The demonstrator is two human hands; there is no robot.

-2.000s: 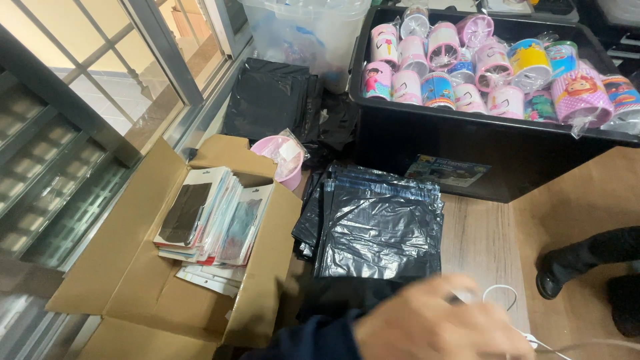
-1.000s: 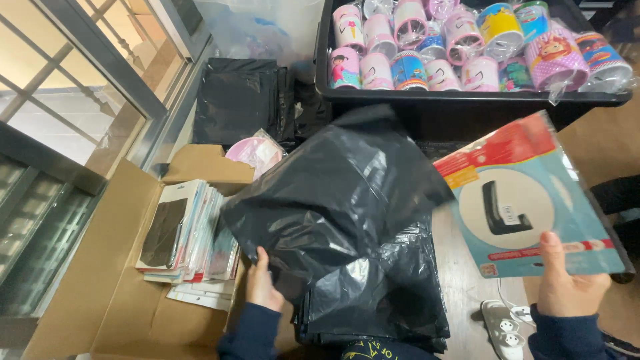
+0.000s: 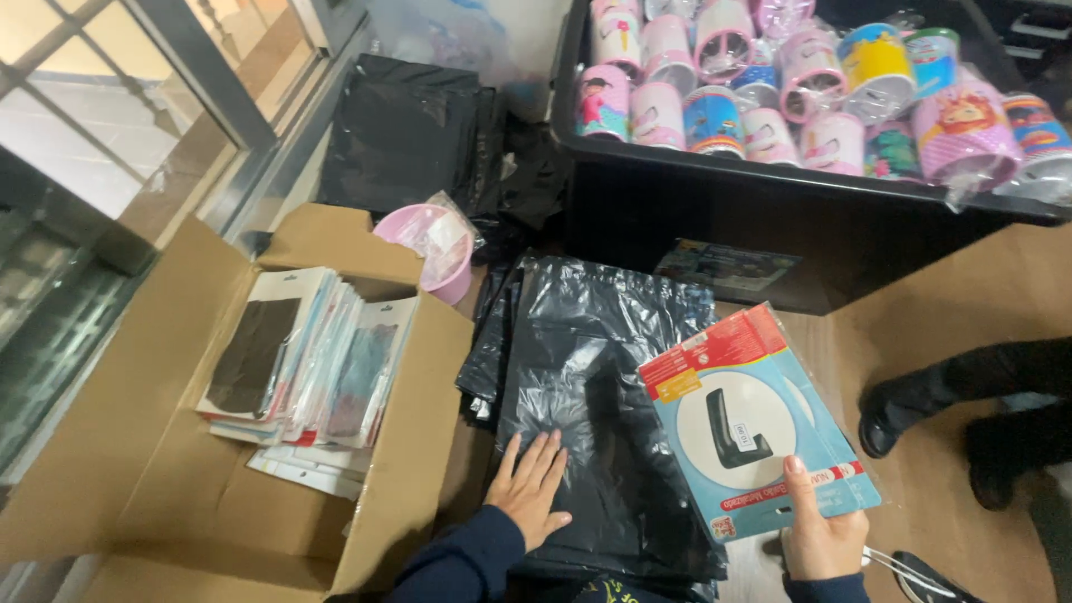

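Note:
My left hand [image 3: 532,490] lies flat with its fingers apart on a stack of black plastic bags [image 3: 586,377] at the lower middle. To the right, my right hand [image 3: 825,528] grips printed balloon packets [image 3: 745,435], red and light blue with a dark shape in a white circle; the thumb presses on the front. Part of the packets overlaps the right side of the bag stack. Left of the bags stands an open cardboard box [image 3: 402,435] with many upright card-backed packets [image 3: 327,368] inside.
A black plastic bin [image 3: 754,226] holds several wrapped, printed tins [image 3: 712,121] at the upper right. Behind the cardboard box are a pink plastic bucket [image 3: 452,280] and more black bags [image 3: 402,134]. A person's dark-clad legs [image 3: 946,385] are at the right, and a window frame is at the left.
The black bag lifted above the stack a second ago is down, and my left hand has moved right onto the stack. My right hand, empty in the oldest frame, still holds the packets, now lower.

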